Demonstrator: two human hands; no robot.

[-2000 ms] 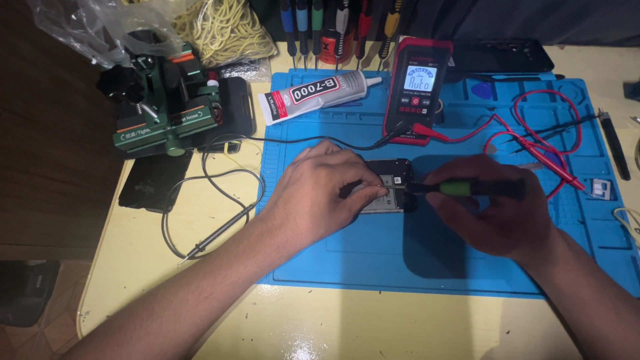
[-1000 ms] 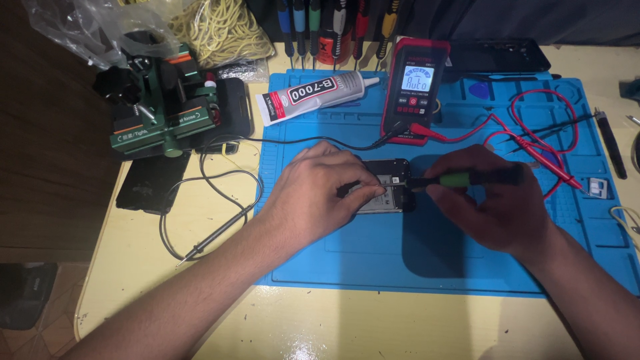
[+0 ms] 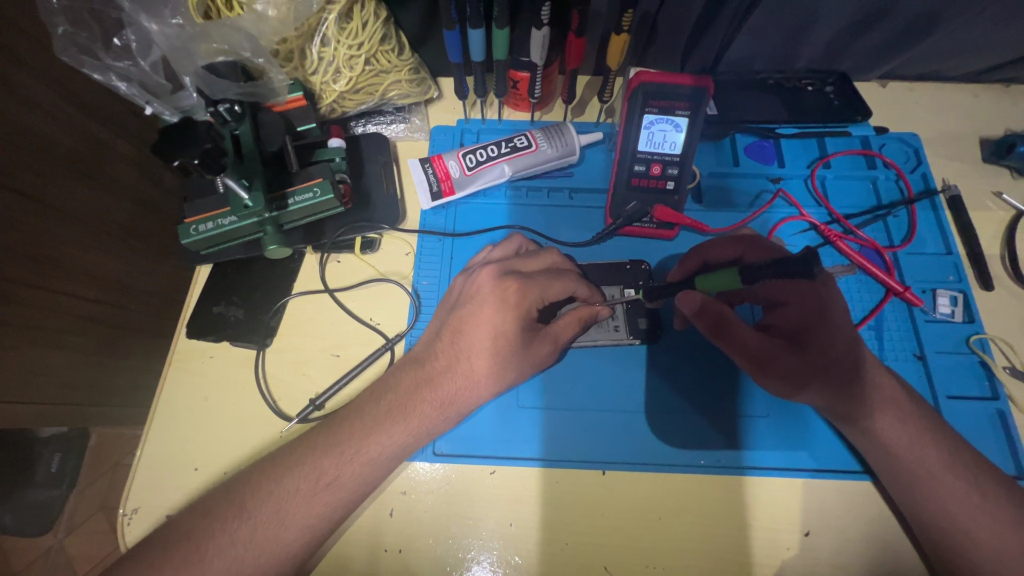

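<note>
An opened smartphone (image 3: 640,330) lies on the blue silicone repair mat (image 3: 592,432), its battery partly showing. Over its left part rests my left hand (image 3: 520,300), thumb and forefinger pinched together at the shaft tip of a screwdriver; a dark piece shows between the fingers, too hidden to name. The screwdriver (image 3: 720,280), with a green and black handle, is held in my right hand (image 3: 760,312), and its metal shaft points left across the phone. Whether the tip touches a screw cannot be seen.
Behind the phone lie a B-7000 glue tube (image 3: 504,160) and a red-and-black digital multimeter (image 3: 660,152) with probe leads. A green clamp holder (image 3: 256,200) stands left, by a bag of rubber bands (image 3: 352,64). Several screwdrivers (image 3: 538,48) hang behind. Tweezers (image 3: 968,236) lie right.
</note>
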